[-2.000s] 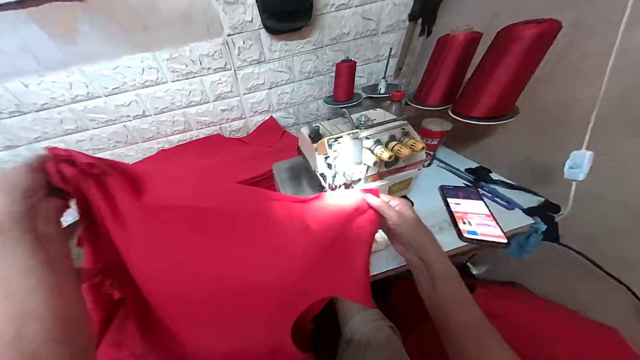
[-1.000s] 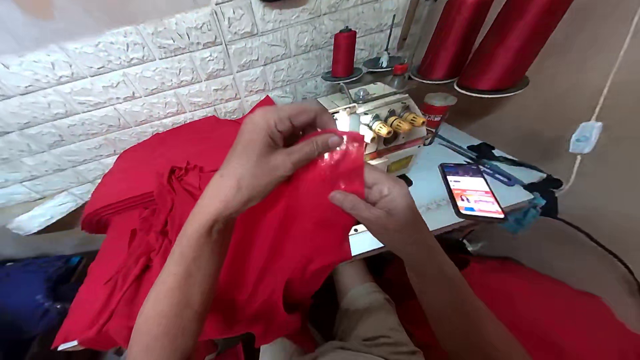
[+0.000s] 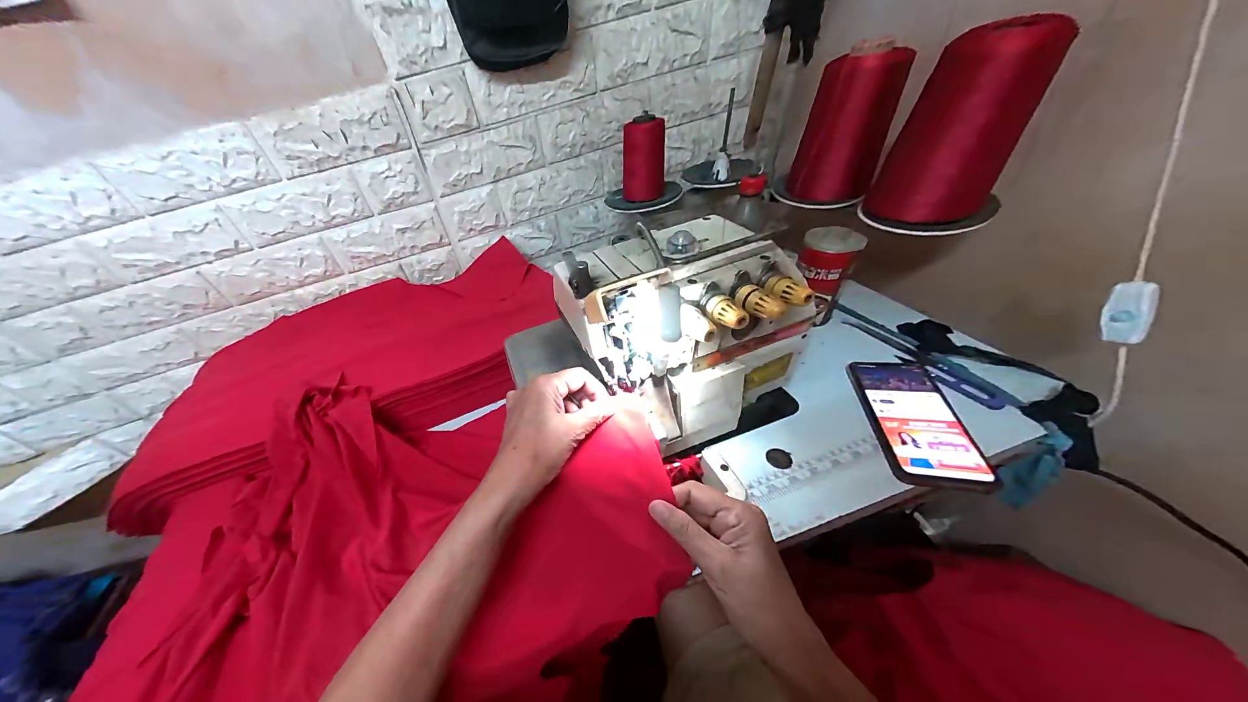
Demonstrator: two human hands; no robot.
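Note:
An overlock sewing machine (image 3: 697, 322) with yellow tension dials stands on the white table, its lamp lit over the needle area. Close to the needle, my left hand (image 3: 551, 424) pinches the upper corner of a red fabric piece (image 3: 585, 526). My right hand (image 3: 717, 536) grips the right edge of that piece, lower down and in front of the machine. The fabric hangs from both hands toward my lap. Bright glare hides whether its edge lies under the presser foot. Left of the machine lies a stack of folded red fabric (image 3: 370, 331), with gathered red cloth (image 3: 322, 526) in front.
A lit smartphone (image 3: 924, 424) lies on the table's right part, near scissors (image 3: 960, 380) and a red cup (image 3: 829, 263). Behind stand a small red thread spool (image 3: 643, 161) and large red thread cones (image 3: 975, 122). More red fabric (image 3: 1024, 624) lies at lower right.
Two seconds ago my left hand was out at the far left, holding the fabric spread. One second ago both hands held its corner before the machine; now the left is at the needle, the right lower.

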